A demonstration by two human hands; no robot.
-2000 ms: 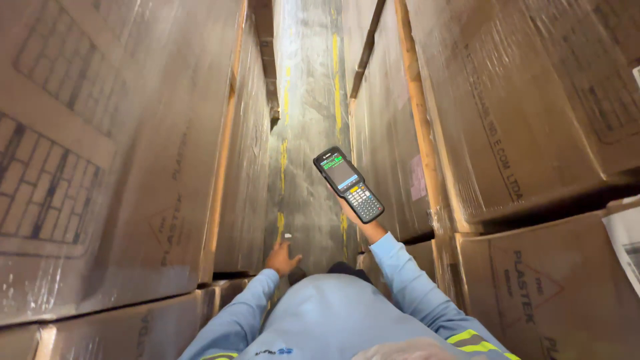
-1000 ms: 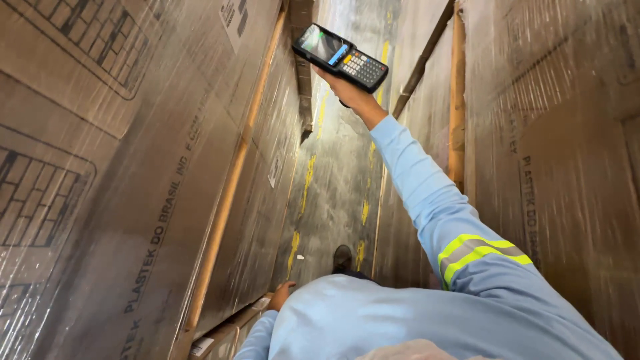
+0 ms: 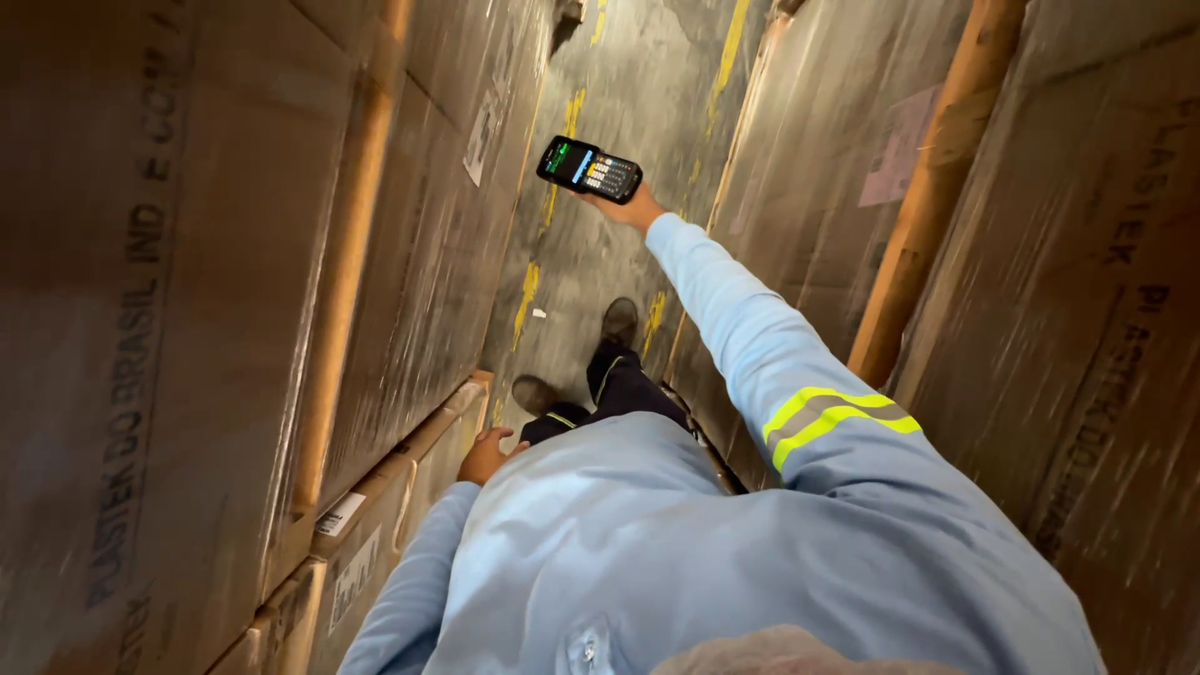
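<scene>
My right hand point(image 3: 630, 208) grips a black handheld mobile computer point(image 3: 590, 170) from below, with its lit screen and keypad facing up, out over the aisle floor. My left hand point(image 3: 488, 456) hangs low at my left side near my trousers and the edge of the stacked cartons. It seems to hold nothing, its fingers apart and partly curled; the far side of it is hidden.
Tall film-wrapped cartons point(image 3: 225, 281) line the left, with more wrapped cartons point(image 3: 1078, 309) on the right. Wooden posts point(image 3: 914, 220) stand between the stacks. The narrow concrete floor point(image 3: 609, 94) has worn yellow lines and a small white scrap point(image 3: 538, 313). My shoes point(image 3: 620, 322) are on it.
The view has shifted along the aisle. My right arm has stretched out from my body since two seconds ago, still holding the mobile computer. Both shoes now show.
</scene>
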